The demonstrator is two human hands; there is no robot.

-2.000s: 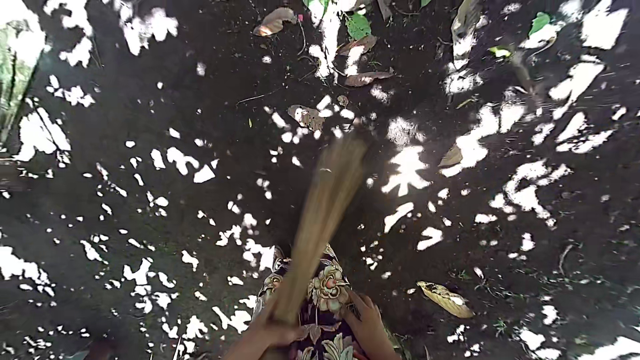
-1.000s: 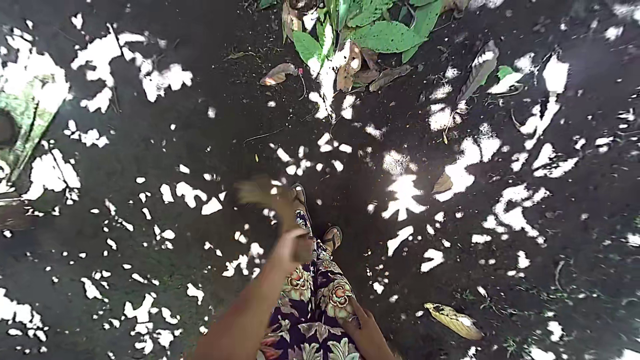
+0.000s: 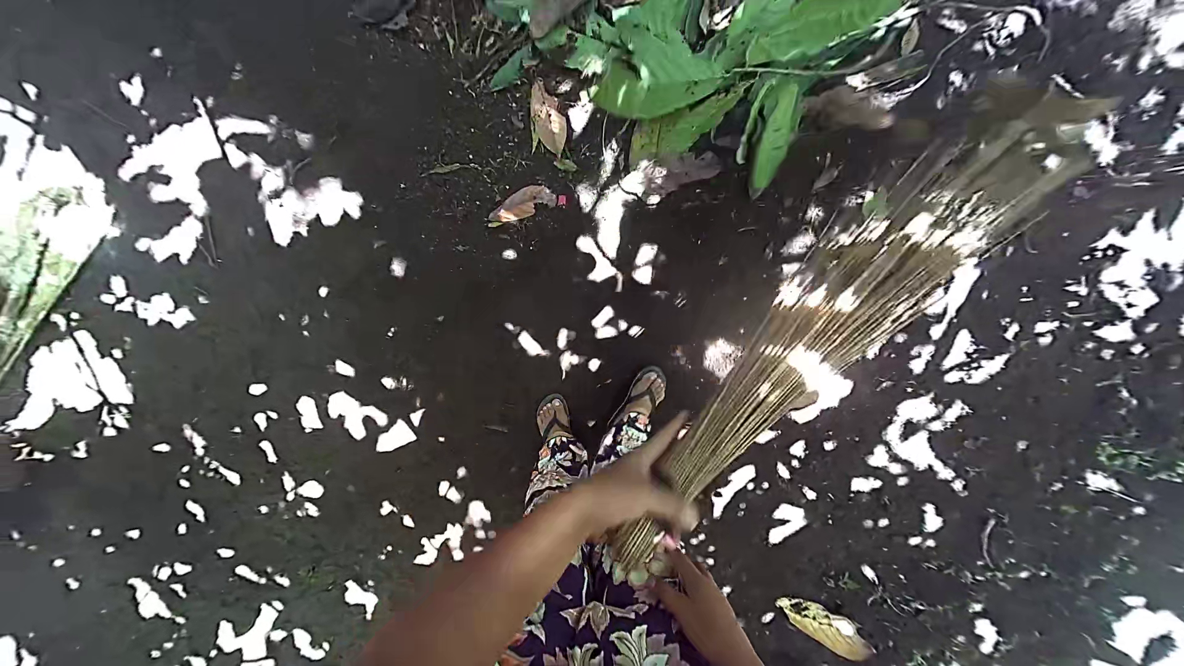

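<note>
A broom of thin bundled sticks [image 3: 795, 351] slants from my lap up to the right, its bristles fanned out and blurred at the tip over the dark ground. My left hand [image 3: 634, 495] wraps around the bundle a little above its butt end, with the index finger stretched along the sticks. Lower down, my right hand [image 3: 673, 573] holds the butt end; most of its fingers are hidden behind the bundle and my left hand. Near the fanned tip lie brown dry leaves and large green leaves [image 3: 666, 74].
My sandalled feet [image 3: 597, 407] stand on dark soil dappled with sunlight. Dry leaves [image 3: 523, 203] lie ahead, and a yellow-brown leaf [image 3: 823, 629] is at the lower right. A pale green object [image 3: 42, 259] is at the left edge.
The broom has swung from the left over to the far right. My right hand, apart from the broom one second ago, is now on its butt end. More green leaves have come into view.
</note>
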